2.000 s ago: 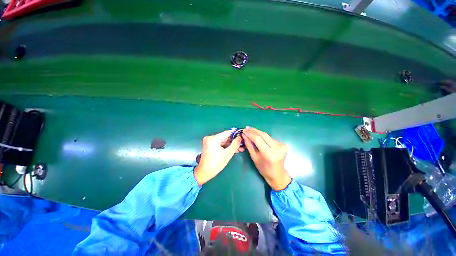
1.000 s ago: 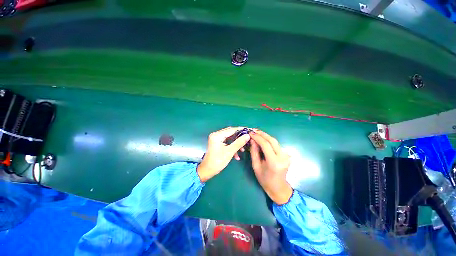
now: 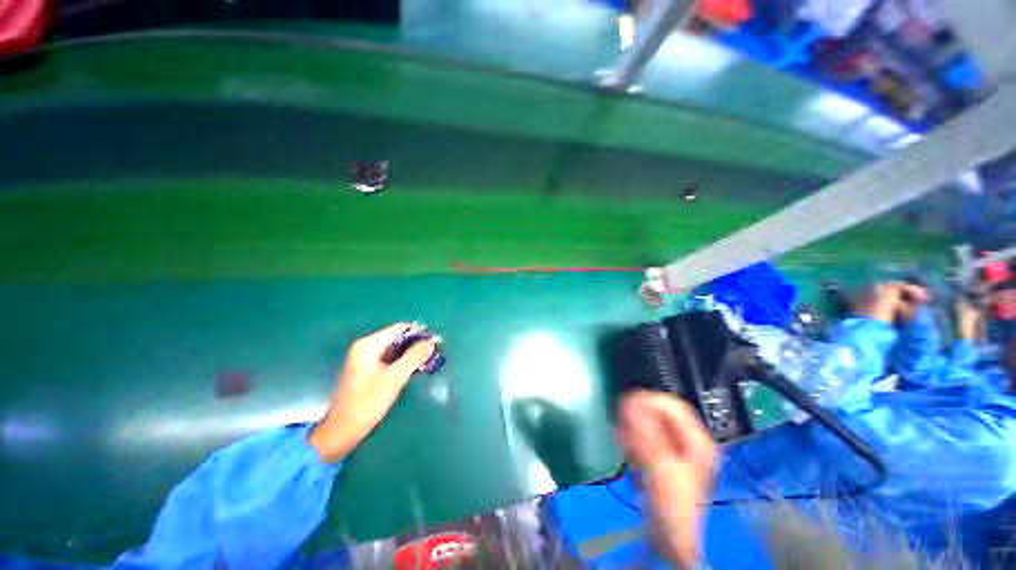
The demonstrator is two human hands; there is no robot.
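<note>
My left hand (image 3: 373, 384) holds a small round black unit (image 3: 421, 347) between thumb and fingers, just above the green bench (image 3: 290, 323). My right hand (image 3: 668, 451) is blurred, at the lower right in front of the black ribbed box (image 3: 693, 362). Its finger pose is unclear, and I cannot tell if it holds anything. A black handled tool (image 3: 780, 384) with a black cord leans out of the box. The view is blurred by motion.
The green conveyor belt (image 3: 201, 228) runs beyond the bench with round units on it (image 3: 371, 175). A grey post (image 3: 824, 206) crosses the right side. A blue bag (image 3: 752, 292) and clear plastic (image 3: 819, 362) lie behind the box. Another person's hands (image 3: 891, 301) show at the right.
The view has turned to the right. My hands have parted. My right hand has left the unit and moved right to the black box; my left hand still holds the unit.
</note>
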